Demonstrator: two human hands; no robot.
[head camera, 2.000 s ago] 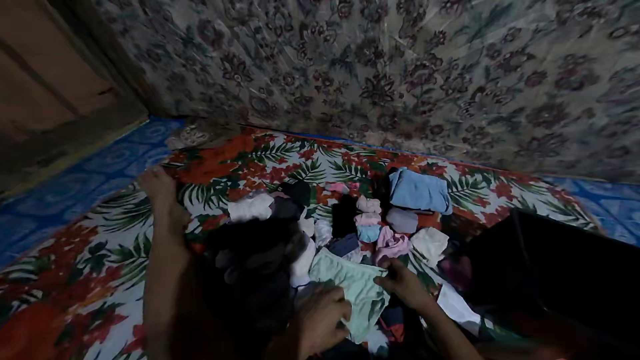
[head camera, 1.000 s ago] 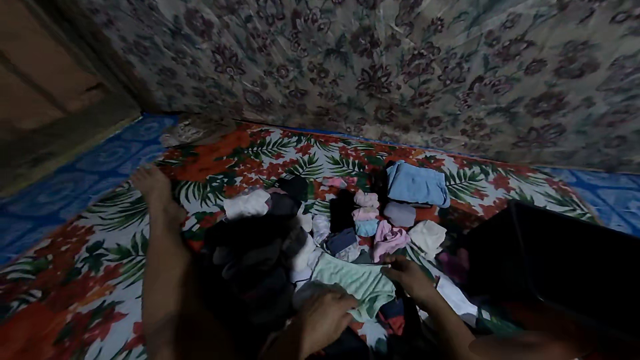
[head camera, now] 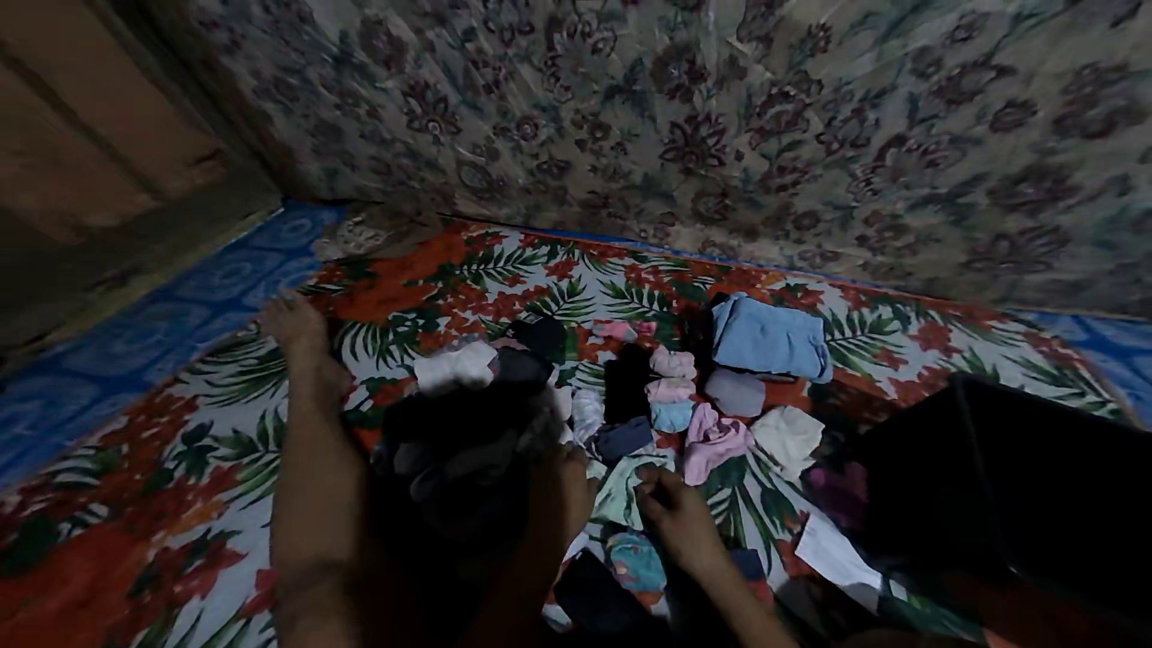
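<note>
A light green garment lies bunched between my hands, smaller in outline than a spread piece. My left hand is at its left side, beside a dark heap of clothes; its fingertips are hard to make out. My right hand pinches the garment's right edge between thumb and fingers. Just beyond lie a dark blue folded piece, small pink rolls, a light blue roll and a pink cloth. Nearer me is a teal patterned piece.
A folded blue garment and a grey roll lie farther back. A large black container stands at right, near a cream cloth and a white cloth. My bare leg stretches along the left, over a floral sheet.
The light green garment was spread wide between my hands and is now gathered into a narrower shape. The teal patterned piece below it has come into sight.
</note>
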